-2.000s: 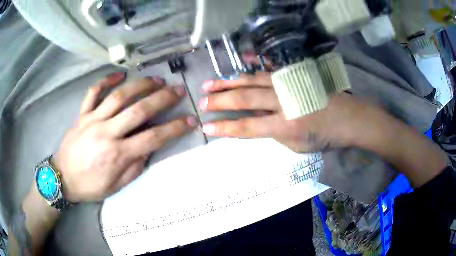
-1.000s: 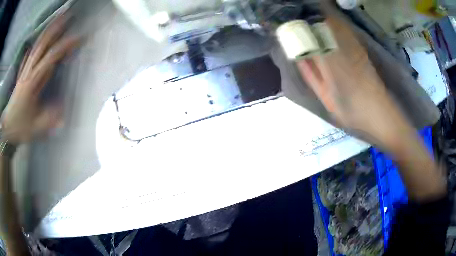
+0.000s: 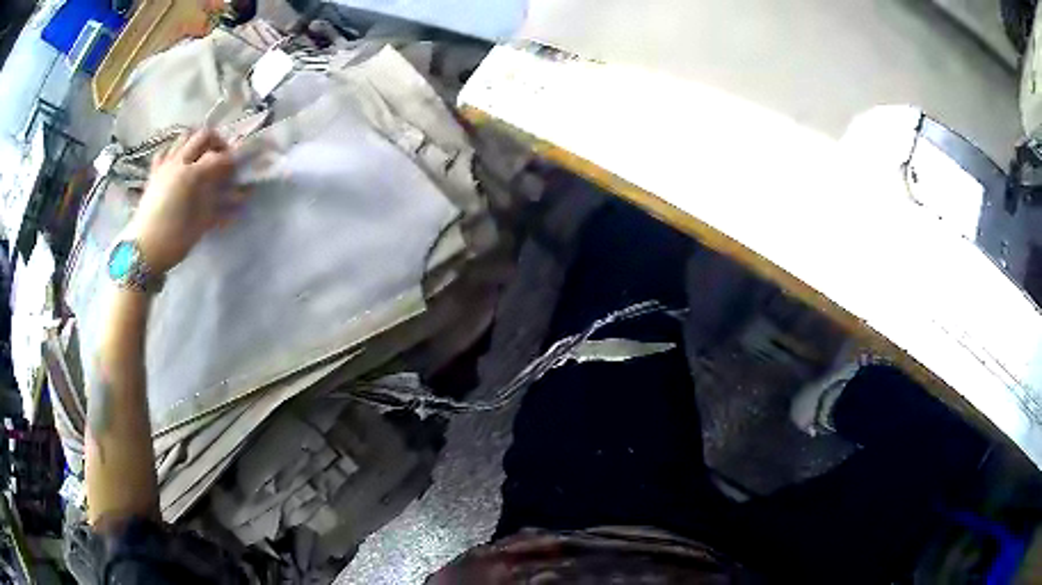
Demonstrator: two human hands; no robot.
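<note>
A thick stack of cut grey panels (image 3: 309, 240) lies at the left of the view. My left hand (image 3: 194, 189) is over the upper left of the stack, fingers bent and partly blurred; whether it grips the top panel cannot be told. A watch is on that wrist. My right hand is not in view. A grey garment panel (image 3: 777, 51) lies on the far part of the white machine table (image 3: 708, 171). The shiny needle plate area (image 3: 948, 183) shows at the right edge.
Twisted strips (image 3: 514, 383) trail from the pile towards my black-clothed lap (image 3: 606, 423). The table's wooden edge (image 3: 686, 223) runs diagonally. A blue container (image 3: 80, 29) and a tan tray edge (image 3: 143, 51) are at upper left. Something blue (image 3: 1006, 549) is at lower right.
The view has turned left from the machine to the stack. My left hand has moved off the table cloth to the stack. My right hand has left the picture.
</note>
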